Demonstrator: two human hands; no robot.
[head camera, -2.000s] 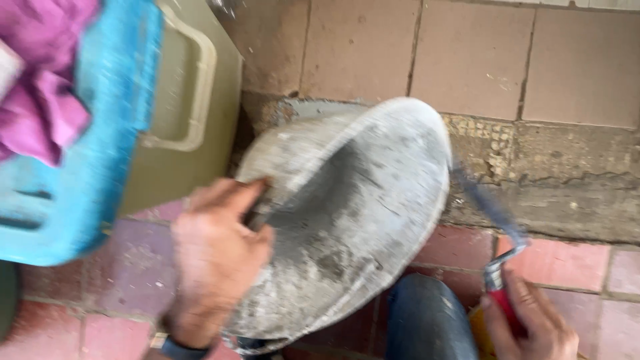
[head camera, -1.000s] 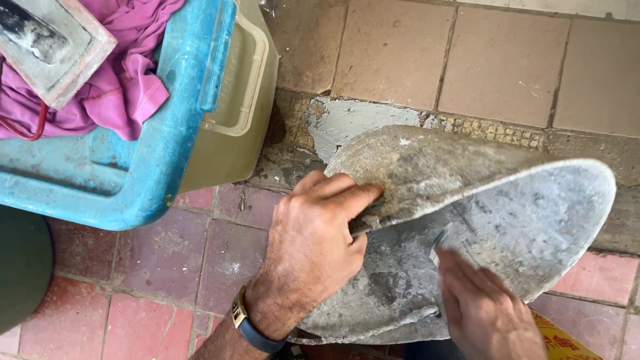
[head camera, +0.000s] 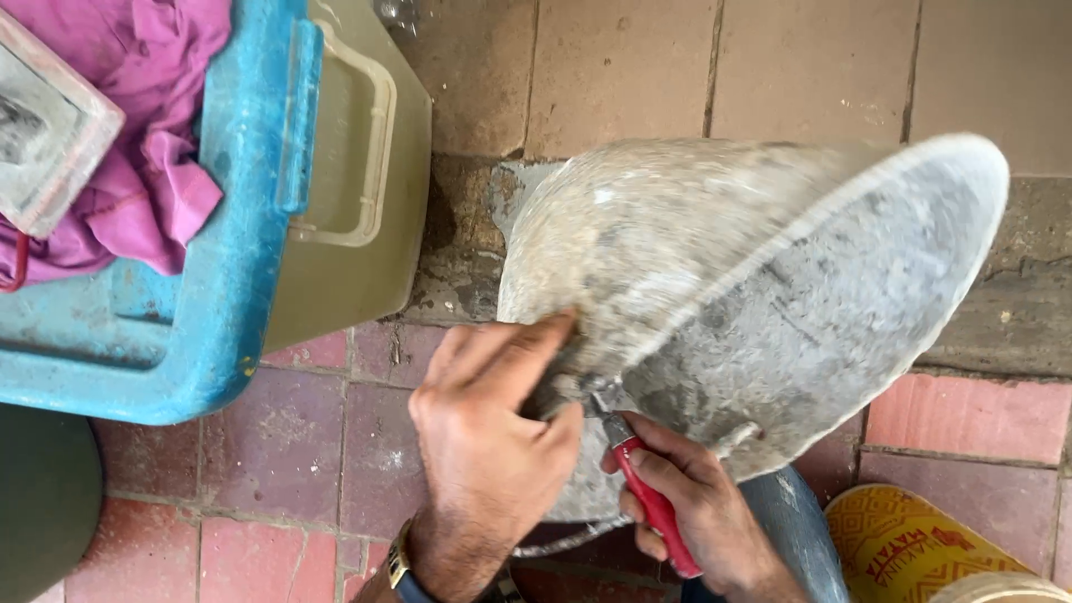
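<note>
A large grey, mortar-crusted flexible bucket (head camera: 653, 226) lies tilted, its mouth squeezed narrow and its inside smeared with grey residue. My left hand (head camera: 498, 410), with a watch on the wrist, grips the bucket's rim at its near left part. In my right hand (head camera: 695, 494) is a trowel with a red handle (head camera: 657, 507); its metal neck reaches to the rim beside my left fingers, and its blade is mostly hidden at the fold. Behind the bucket, a patch of wet grey mortar (head camera: 519, 188) shows on the floor strip.
At the left stands a box with a blue lid (head camera: 226, 310), bearing a purple cloth (head camera: 180, 184) and a plastering float (head camera: 50, 126). A dark round container (head camera: 42, 494) is at the lower left, a yellow patterned tub (head camera: 913, 536) at the lower right. My jeans-clad knee is below the bucket.
My right hand with the trowel has moved left, from inside the bucket's mouth to the rim by my left hand. My left hand has stayed on the bucket.
</note>
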